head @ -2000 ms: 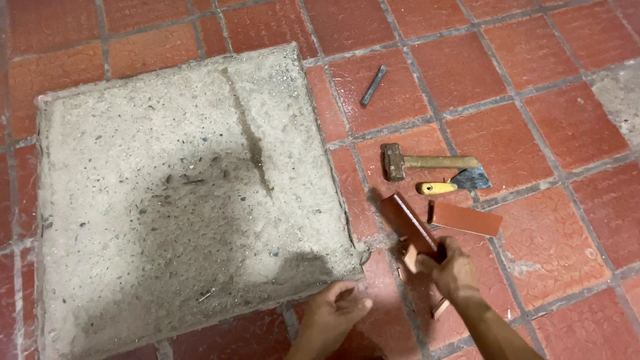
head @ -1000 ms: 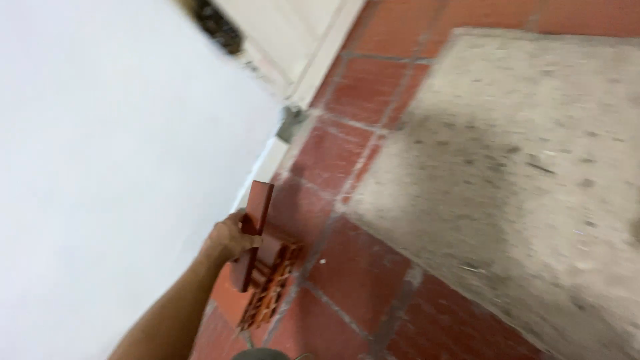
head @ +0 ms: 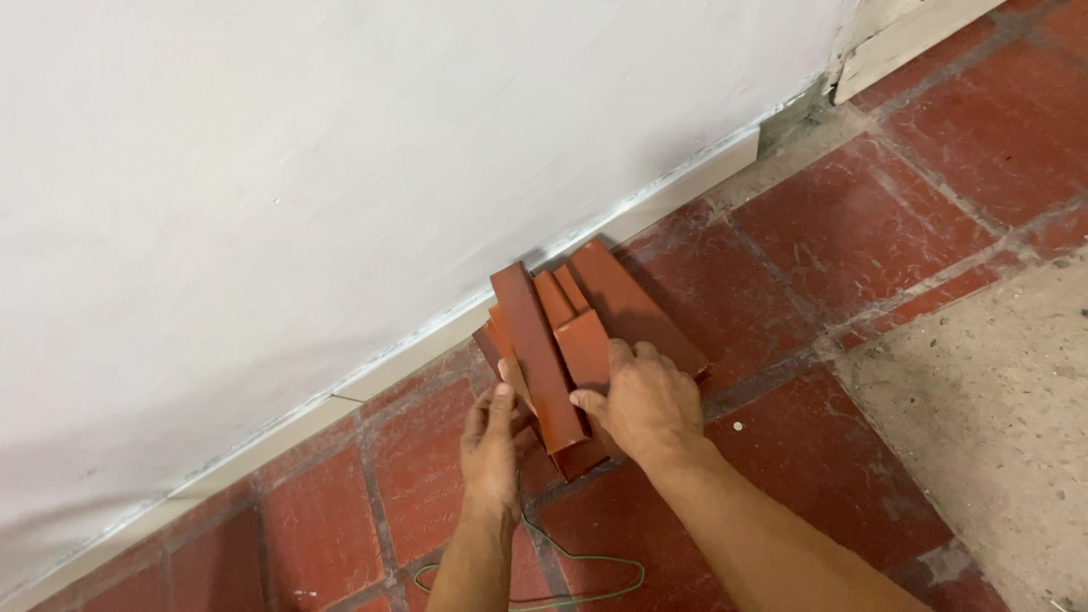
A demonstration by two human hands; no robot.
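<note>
A pile of narrow reddish-brown ceramic tile strips lies on the tiled floor against the white baseboard. My left hand is at the pile's left side, thumb up, with its fingertips beside the strips; part of its fingers is hidden, and whether it grips one cannot be told. My right hand lies over the right part of the pile, with thumb and fingers around a shorter orange-red tile piece. A wider strip leans at the pile's right, partly behind that hand.
A white wall rises behind the pile, with a pale baseboard along its foot. Green string lies loose on the red floor tiles. A rough concrete patch is at right, and a white door or panel edge at top right.
The view has swung from the concrete slab and tools to the wall. The tile pieces carried in my right hand earlier are no longer distinguishable from the pile. Both hands are now at the pile.
</note>
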